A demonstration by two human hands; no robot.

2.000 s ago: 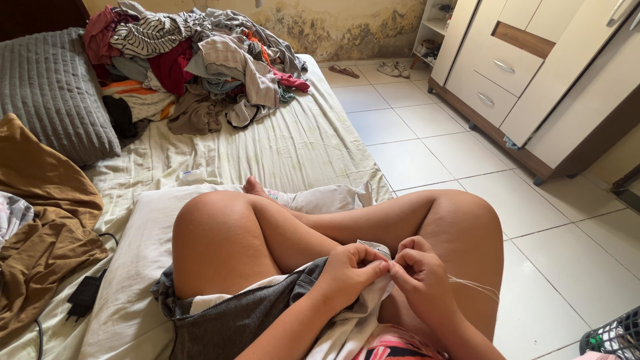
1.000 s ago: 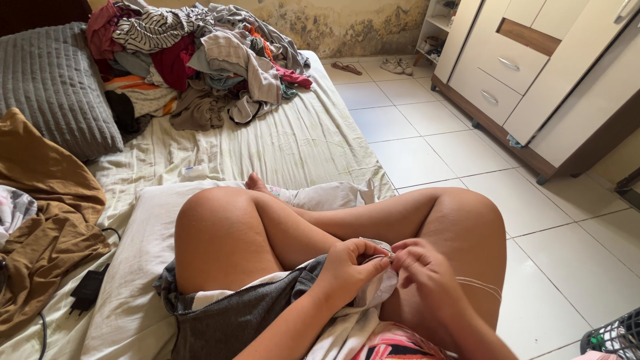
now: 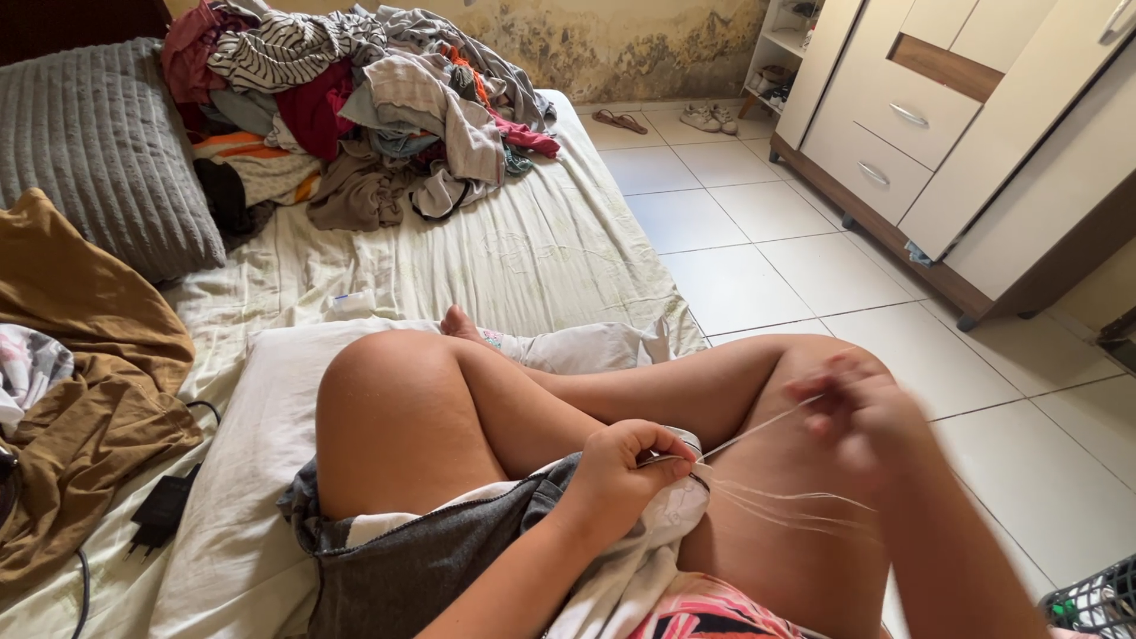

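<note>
A grey and white cloth garment (image 3: 453,537) lies across my lap. My left hand (image 3: 635,470) pinches its edge between thumb and fingers, above my crossed legs. Out to the right, my right hand (image 3: 856,413) is raised and blurred by motion. A taut white thread (image 3: 754,430) runs from the cloth at my left fingertips to the right fingers. Looser strands of thread trail over my thigh below it. Whether the right fingers also hold a needle cannot be told.
A heap of clothes (image 3: 355,106) and a grey pillow (image 3: 98,151) lie on the bed. A brown garment (image 3: 80,382) and a black charger (image 3: 162,513) are at left. To the right stand a white wardrobe (image 3: 941,133) and a dark mesh basket (image 3: 1096,603).
My right hand has moved away from the left hand, up and to the right, and the thread between them is now drawn taut. My left hand remains at the cloth.
</note>
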